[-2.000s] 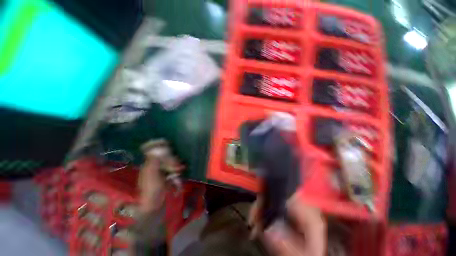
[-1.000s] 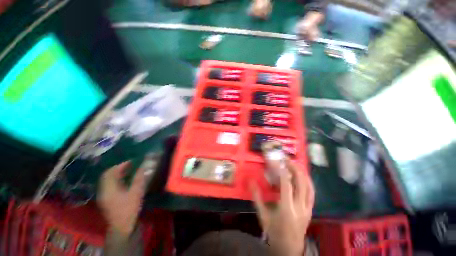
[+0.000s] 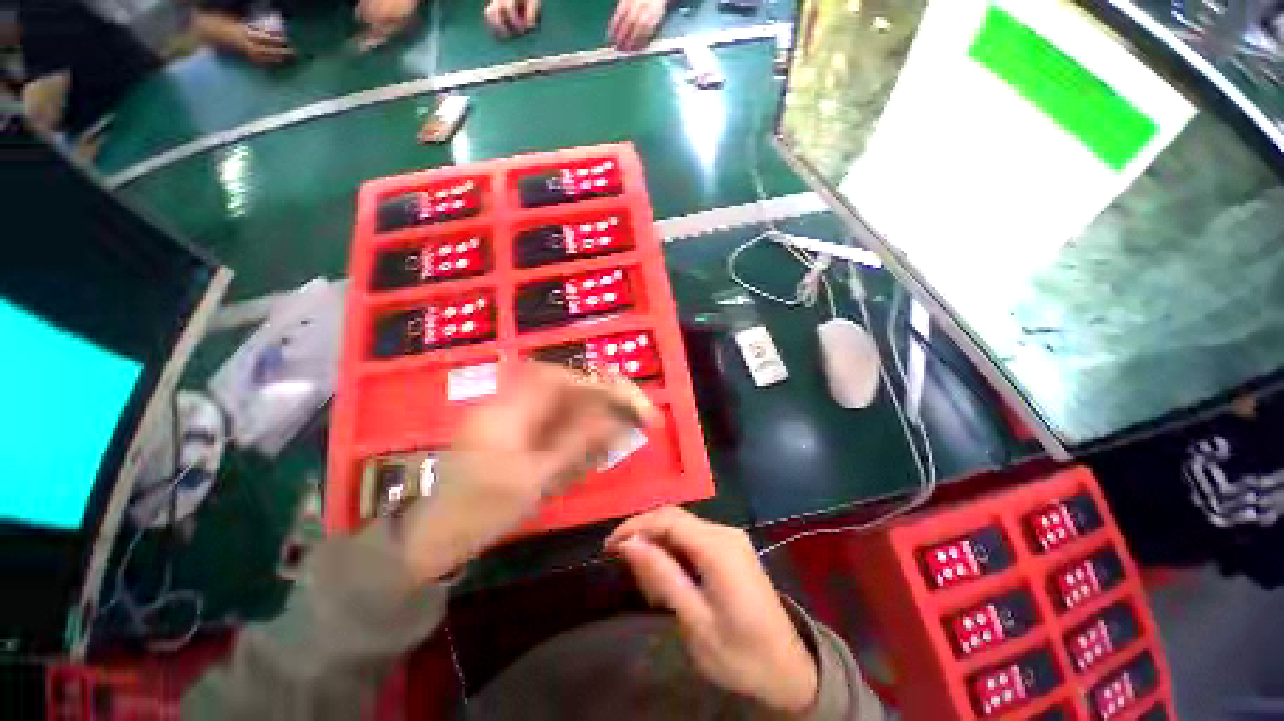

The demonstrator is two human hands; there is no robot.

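Note:
A red phone tray (image 3: 518,359) lies on the bench. Its upper pockets hold phones front up (image 3: 575,296), black and red. A gold-tan phone, back up (image 3: 383,487), lies in the lower left pocket, partly behind my left arm. White labels show in an otherwise bare pocket (image 3: 473,380) and in the lower right pocket (image 3: 620,448). My left hand (image 3: 528,430) is over the tray's lower part, blurred, with a gold-tan phone edge (image 3: 634,400) at its fingertips. My right hand (image 3: 704,575) is just below the tray's front edge, fingers loosely bent, holding nothing visible.
The right monitor (image 3: 1014,211) shows a green bar. A mouse (image 3: 849,362), small white labelled block (image 3: 760,355) and cables lie right of the tray. Another filled red tray (image 3: 1035,620) is lower right. The left monitor (image 3: 64,423) and white sheet (image 3: 282,359) are left; other people's hands (image 3: 637,20) are opposite.
The view has swung right. My left hand has moved from beside the tray to over its lower right part. My right hand has drawn back from the tray and let go of a phone.

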